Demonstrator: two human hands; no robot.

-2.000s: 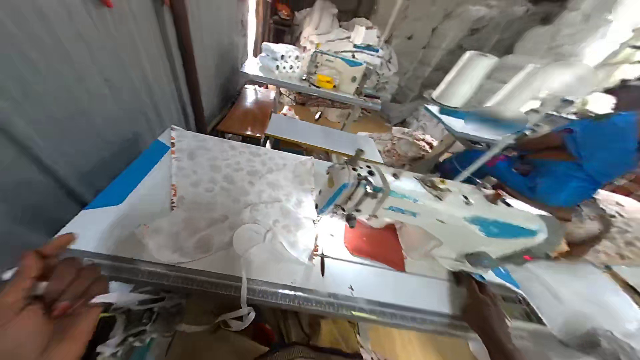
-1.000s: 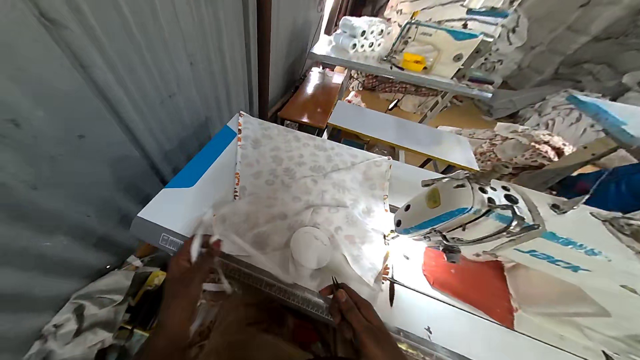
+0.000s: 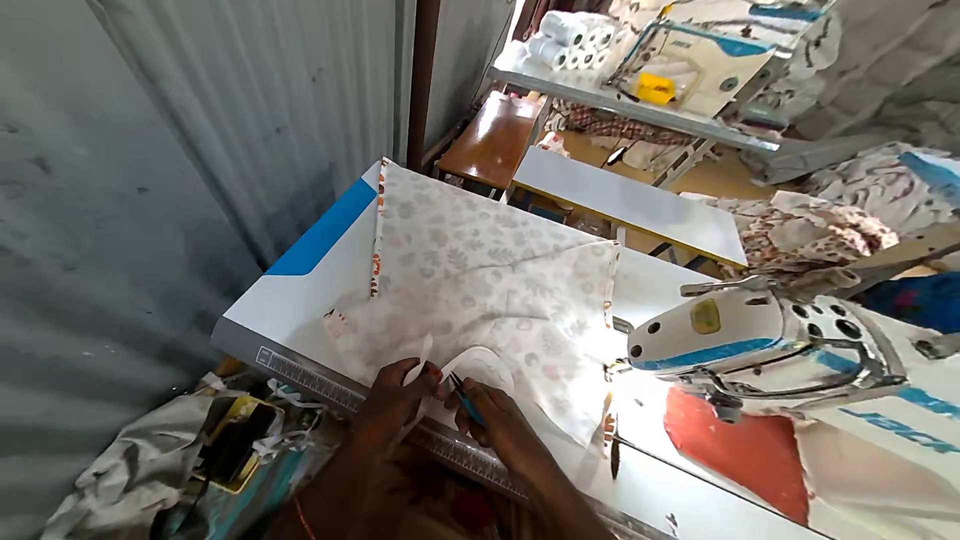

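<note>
White fabric with a faint leaf print (image 3: 480, 247) lies wrong side up on the sewing table, its side hems showing orange and brown print. My left hand (image 3: 397, 397) pinches a narrow white fabric strip (image 3: 425, 360) at the near edge of the cloth. In my right hand (image 3: 487, 416) are small thread snips (image 3: 466, 399), blue at the handle, with dark tips pointing at the strip. The curved end of the white band (image 3: 484, 364) lies just beyond the snips. To the right stands the head of a Jack sewing machine (image 3: 750, 337), its lit needle area beside the cloth's right hem.
A red cloth patch (image 3: 735, 450) lies under the machine arm. A ruler strip (image 3: 315, 382) runs along the table's near edge. Beyond are a white bench (image 3: 630, 202), a brown stool (image 3: 491, 142) and another machine table with thread cones (image 3: 566, 41). A corrugated metal wall (image 3: 262, 112) rises at left.
Two seconds ago my hands were far apart, the right by the machine; now they are close together at the strip. The view has swung right and closer.
</note>
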